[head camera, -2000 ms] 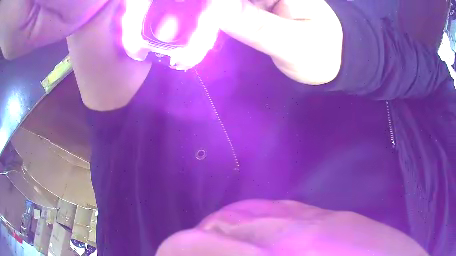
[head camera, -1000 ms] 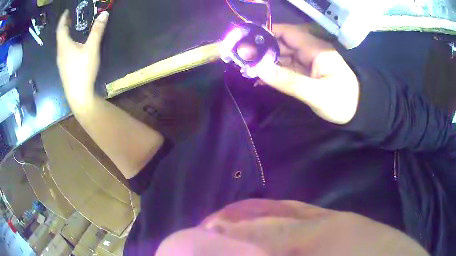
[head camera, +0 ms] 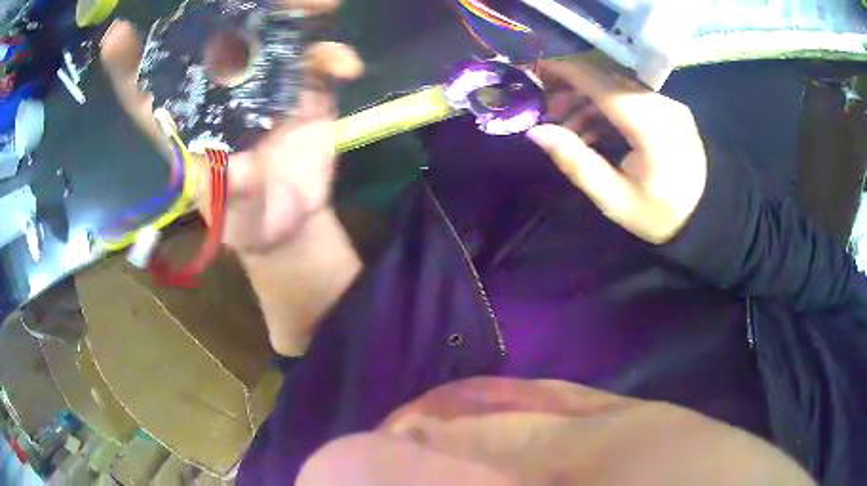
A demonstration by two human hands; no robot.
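Observation:
My left hand (head camera: 285, 185), palm up and slightly blurred, holds a palm-sized black ring-shaped light board (head camera: 181, 85) with a large centre hole and many small shiny parts. A red wire bundle (head camera: 219, 195) curves down from it to a small white plug (head camera: 144, 247); yellow and blue strands hang beside it. My right hand (head camera: 651, 157) holds a smaller lit purple-white ring light (head camera: 513, 119) by its right side, between thumb and fingers. Thin coloured connector wires (head camera: 494, 14) run above this ring light. Where they end is not clear.
The worn yellowish bench edge (head camera: 394, 119) runs between my hands. A white angular bracket (head camera: 656, 47) lies on the bench at the top right. Small parts and a yellow ring (head camera: 95, 9) lie at the top left. Cardboard (head camera: 143, 351) is below the bench at the left.
My left hand was empty and open over the bench; it now holds the large light board. My right hand keeps the small ring light, now slightly further right and less glaring.

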